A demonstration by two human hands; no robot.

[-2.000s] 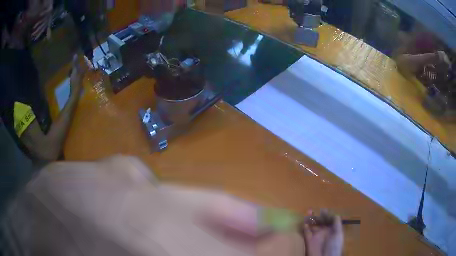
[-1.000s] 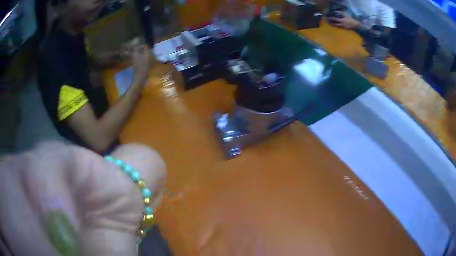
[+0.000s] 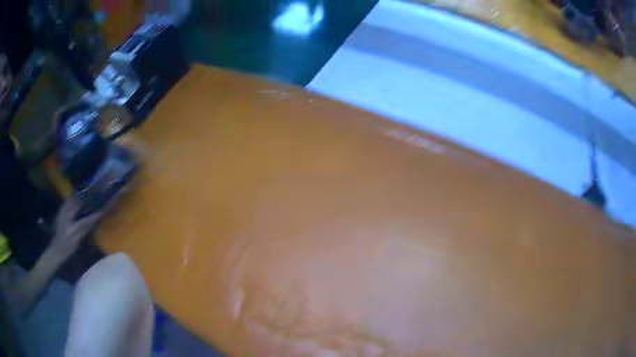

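The orange-brown benchtop (image 3: 335, 202) lies in front of me. At the far left a dark, blurred camera unit (image 3: 80, 150) with a flat base part is tilted over the bench edge. Another person's hand (image 3: 73, 226) holds it from below. A blurred bare limb part, perhaps my arm, enters at the lower left. Neither my left hand nor my right hand is visible.
A black box machine with a silver top (image 3: 146, 66) stands at the upper left beside the neighbour. The green belt (image 3: 237, 42) and white sheets (image 3: 446, 97) run along the far side. A small dark tapered thing (image 3: 594, 195) lies at the sheets' near edge.
The camera unit has gone from the bench beside the belt to the neighbour's hand at the left. My hand with the beaded bracelet has left the picture. The view has shifted.
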